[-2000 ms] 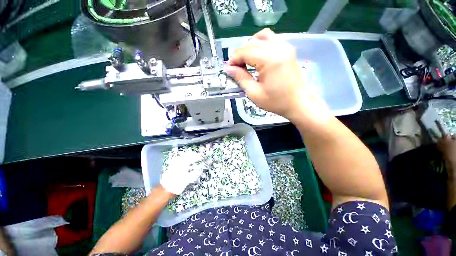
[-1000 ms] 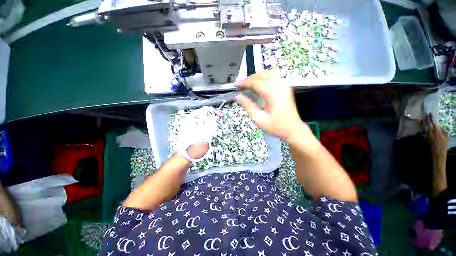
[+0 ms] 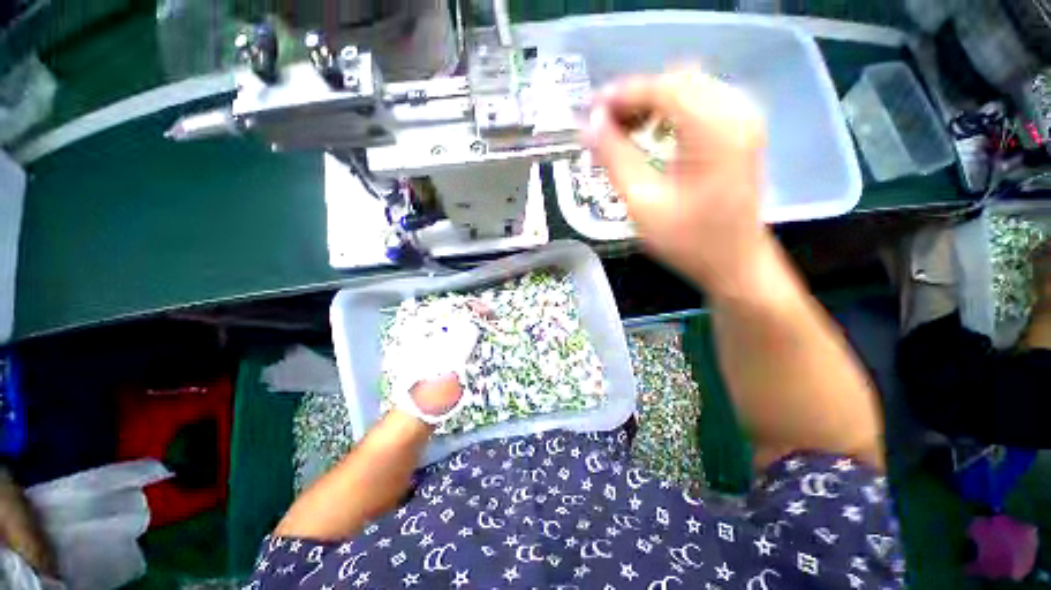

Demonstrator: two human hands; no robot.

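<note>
The translucent lap tub [image 3: 617, 346] stands against my body, full of small white and green workpieces [image 3: 542, 346]. My left hand [image 3: 432, 346], in a thin white glove, rests on the pieces at the tub's left side; whether it holds one cannot be told. My bare right hand [image 3: 692, 161] is raised and blurred, its thumb and index fingertips close to the right end of the machine's silver arm [image 3: 507, 104]. Whether a piece is between those fingertips cannot be told. The machine's nest at the arm's right end shows just left of the fingertips.
A larger pale output tub [image 3: 807, 127] with pieces at its near left stands behind my right hand. A small clear tub [image 3: 899, 121] is to its right. Crates of pieces and a red crate [image 3: 173, 449] are below the bench. Another person's arm shows at far right.
One second ago my right hand was low by the lap tub's back right corner; it is now raised to the machine arm's right end. The camera view has shifted too.
</note>
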